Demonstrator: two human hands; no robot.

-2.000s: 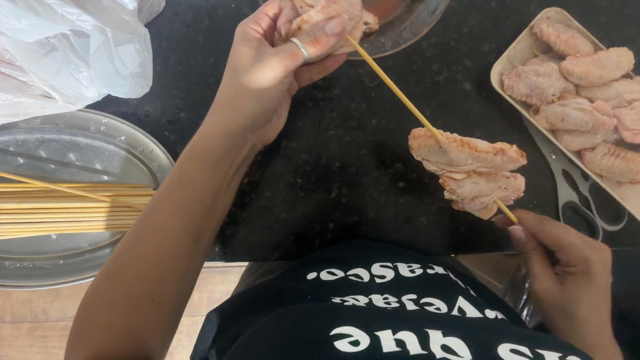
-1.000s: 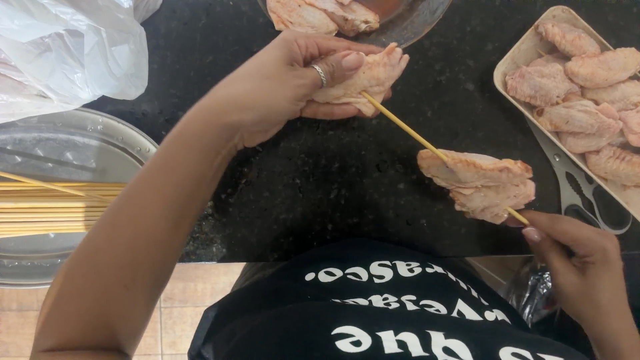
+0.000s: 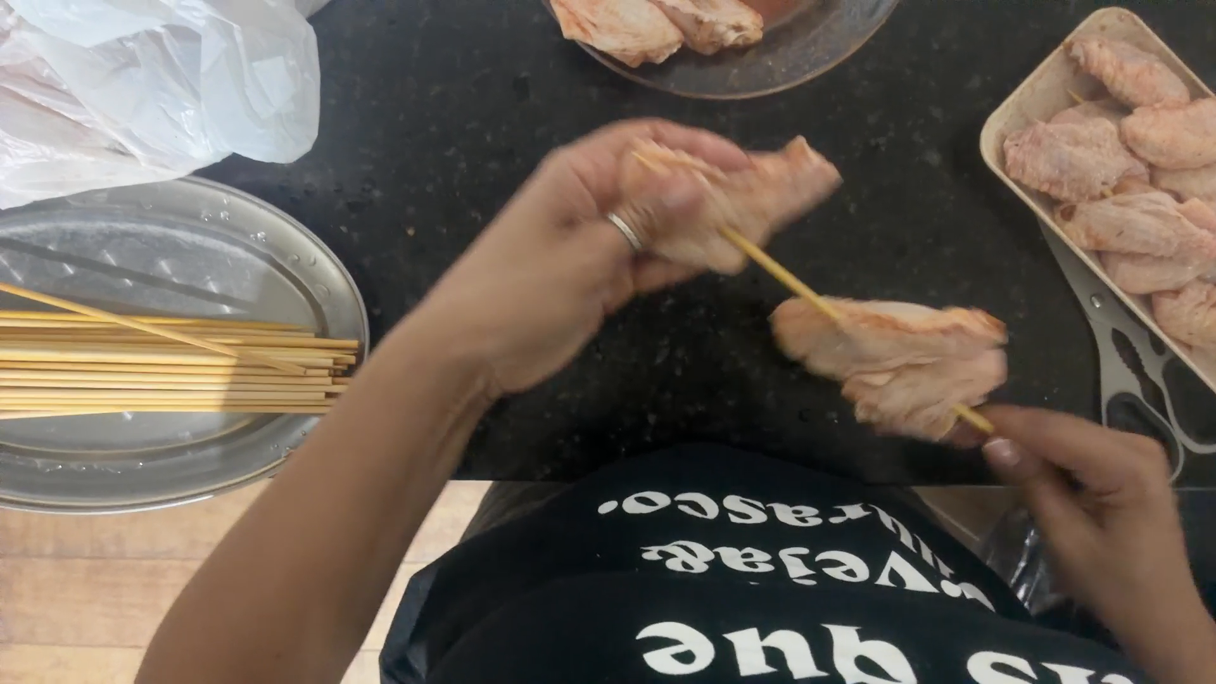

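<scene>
A wooden skewer (image 3: 774,269) slants across the middle, down to the right. My left hand (image 3: 608,223), with a ring on one finger, grips a raw chicken wing piece (image 3: 784,190) at its upper end; the skewer's tip shows over the fingers. Farther down, raw chicken wing pieces (image 3: 902,356) are threaded side by side. My right hand (image 3: 1092,484) pinches the skewer's lower end close beside them. Both hands are over the near part of the dark speckled countertop (image 3: 456,114). Fingers and blur partly hide the wing in my left hand.
A metal oval tray (image 3: 313,256) with many wooden skewers (image 3: 171,370) lies at left, below a white plastic bag (image 3: 237,85). More wings (image 3: 622,28) sit on a glass dish (image 3: 817,62) at the top. At right, kitchen scissors (image 3: 1126,361) lie beside a tray (image 3: 993,138) of wings.
My left hand has brought a wing piece from the dish at the top down along the skewer's line. The skewer's tip now shows beyond that piece. My right hand still holds the lower end.
</scene>
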